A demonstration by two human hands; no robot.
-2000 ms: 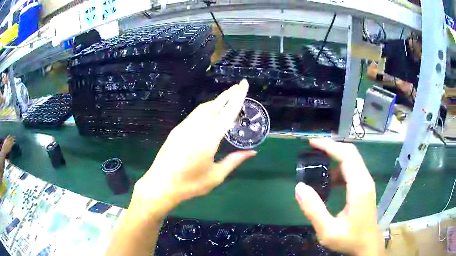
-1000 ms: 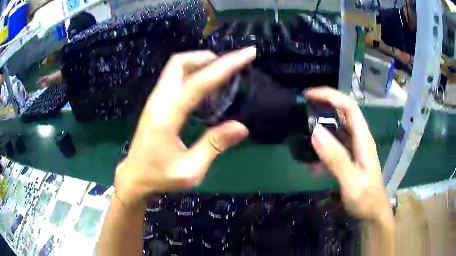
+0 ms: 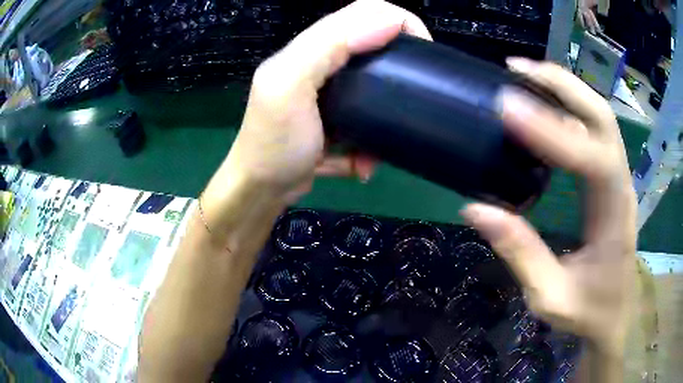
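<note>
A black cylindrical unit [image 3: 434, 112] is held up in front of me, tilted, with its right end lower. My left hand [image 3: 299, 105] is wrapped around its left end. My right hand [image 3: 577, 172] is at its right end, with the fingers over the top and the thumb below; it is blurred. Whether the unit and the end part are joined cannot be told. Below lies a black blister tray [image 3: 318, 299] with rows of round pockets, several showing ribbed round shapes.
The green conveyor belt [image 3: 195, 149] runs behind the tray, with several black units [image 3: 129, 133] at its left. Stacked black trays [image 3: 202, 45] stand beyond. Printed sheets [image 3: 97, 254] lie at left. A white metal upright [image 3: 663, 149] and a grey box [image 3: 599, 63] are at right.
The two hands have come together on one long black cylinder, nearer to me. Earlier each hand had its own piece. The view has shifted down, showing more of the tray.
</note>
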